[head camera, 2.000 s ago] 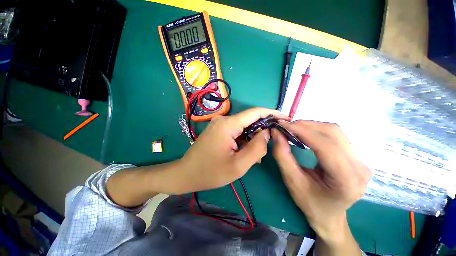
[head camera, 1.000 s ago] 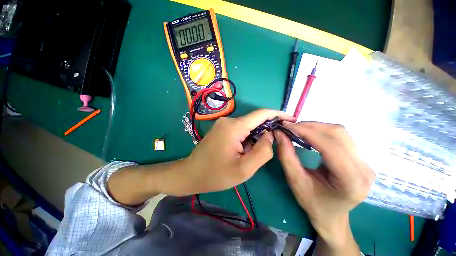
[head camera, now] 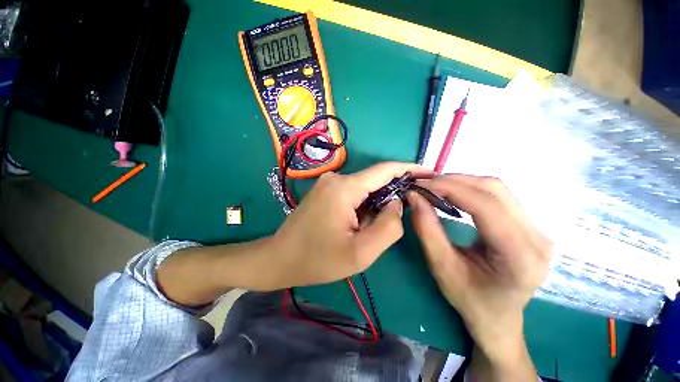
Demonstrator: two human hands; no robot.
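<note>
A small black device, possibly a watch case (head camera: 385, 194), is held above the mat between my hands. My left hand (head camera: 335, 227) grips it between thumb and fingers, which hide much of it. My right hand (head camera: 481, 246) pinches a thin dark piece (head camera: 438, 202) against the device's right side; I cannot tell whether this is tweezers or a strap-like part. Both hands are bare and their fingertips nearly touch.
An orange multimeter (head camera: 296, 97) reads 0000, its leads looped. A red probe (head camera: 452, 139) and black probe (head camera: 429, 112) lie near white paper and clear trays (head camera: 611, 201). A tiny battery-like square (head camera: 234, 215), orange stick (head camera: 119, 183) and black fixture (head camera: 93, 67) are left.
The view shifts slightly. Both hands stay in nearly the same place, and the device and dark piece between them tilt only a little. The bench items stay put.
</note>
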